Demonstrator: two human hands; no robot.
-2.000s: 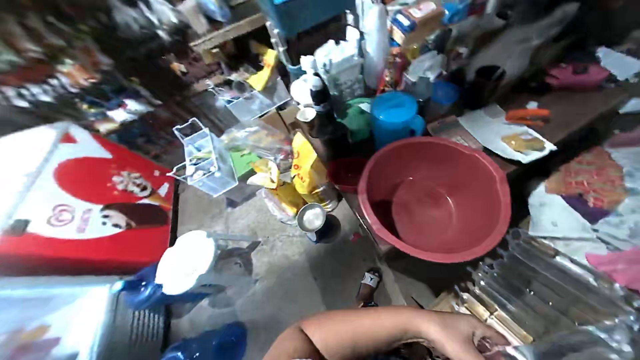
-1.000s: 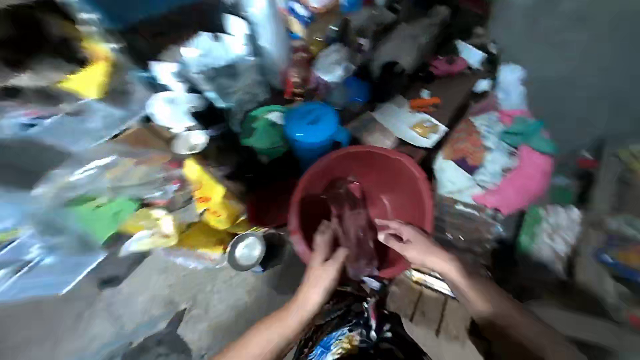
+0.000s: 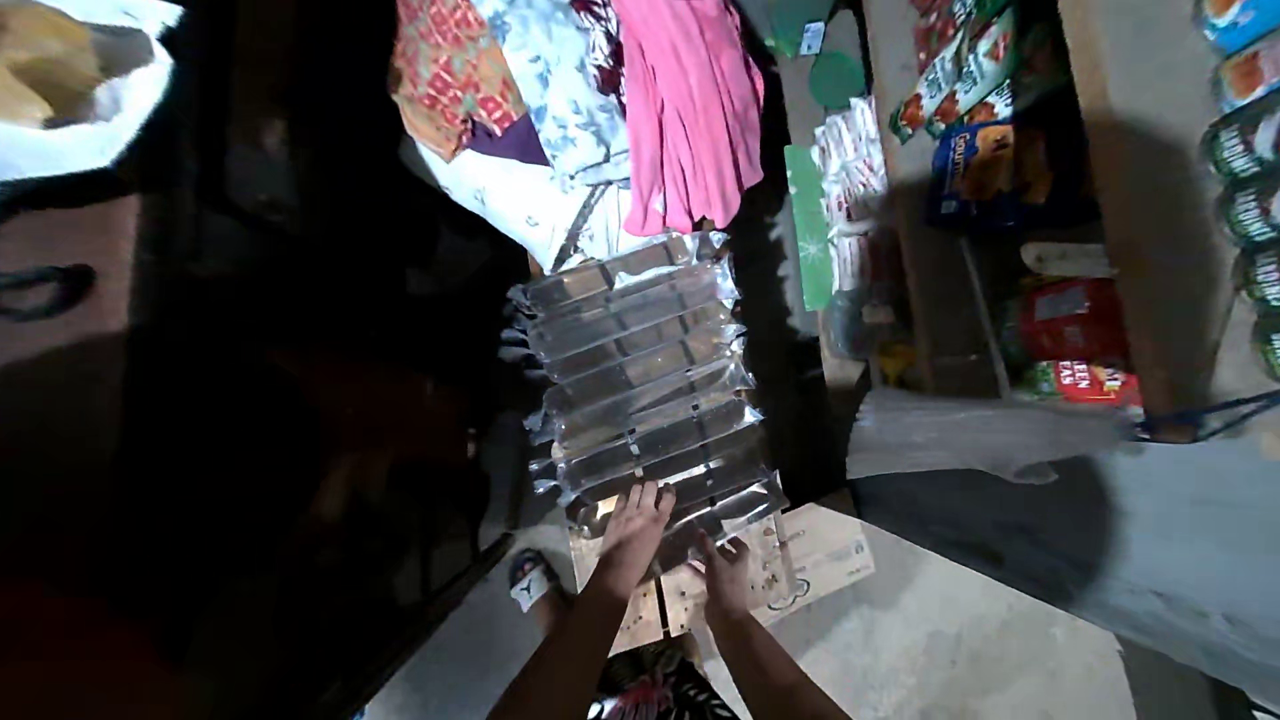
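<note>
Clear plastic tube bags filled with clear liquid lie side by side in a row down a wooden bench. My left hand rests flat on the near bags, its fingers spread. At the nearest bag's edge is my right hand, with its thumb and fingers against the plastic; whether it grips the bag is not clear.
Folded cloths, one of them pink, lie beyond the bags. Shelves on the right hold packets and cans. A plastic bag hangs from the shelf. A foot in a sandal is at the lower left.
The view has swung right. One second ago both hands were at a dark reddish bag over the red basin; now they are at the row of clear bags.
</note>
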